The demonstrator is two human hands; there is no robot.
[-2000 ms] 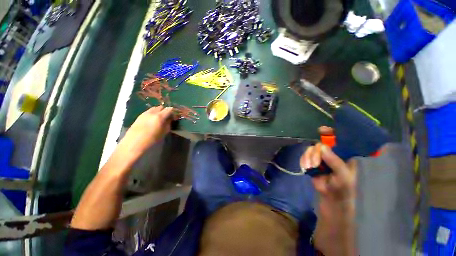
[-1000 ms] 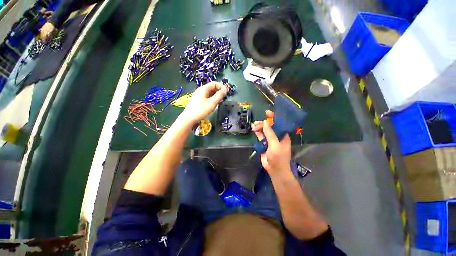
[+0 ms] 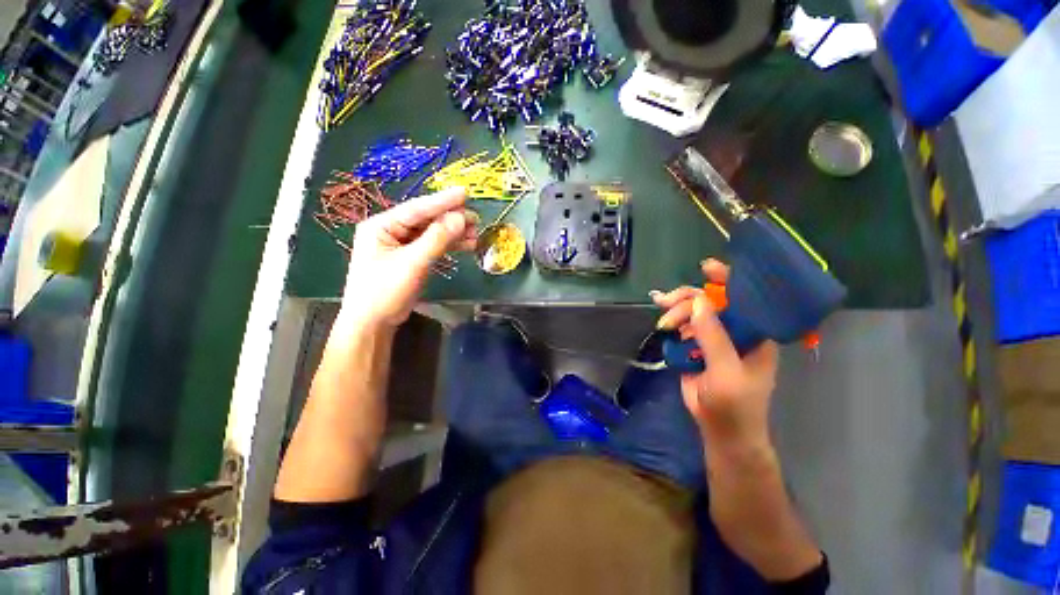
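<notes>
My right hand (image 3: 727, 366) holds the dark blue soldering gun (image 3: 773, 279) with its orange trigger, the tip pointing up and left over the bench. My left hand (image 3: 401, 250) is above the bench edge, thumb and fingertips pinched together just left of the round flux tin (image 3: 502, 248); I cannot tell whether a wire is between them. The dark square fixture (image 3: 584, 228) sits right of the tin with small parts in it. Red wires (image 3: 349, 200), partly behind my left hand, blue wires (image 3: 401, 160) and yellow wires (image 3: 486, 174) lie beyond it.
A big heap of dark components (image 3: 523, 58) and a small pile (image 3: 564, 142) lie behind the fixture. Wired components (image 3: 370, 58) lie back left. A black round hood (image 3: 697, 29), white cloth (image 3: 831, 37) and round lid (image 3: 839, 149) are at right. A green conveyor (image 3: 233, 174) runs left.
My left hand has moved from the small component pile back to the left, beside the flux tin. My right hand still holds the gun. The camera view has shifted.
</notes>
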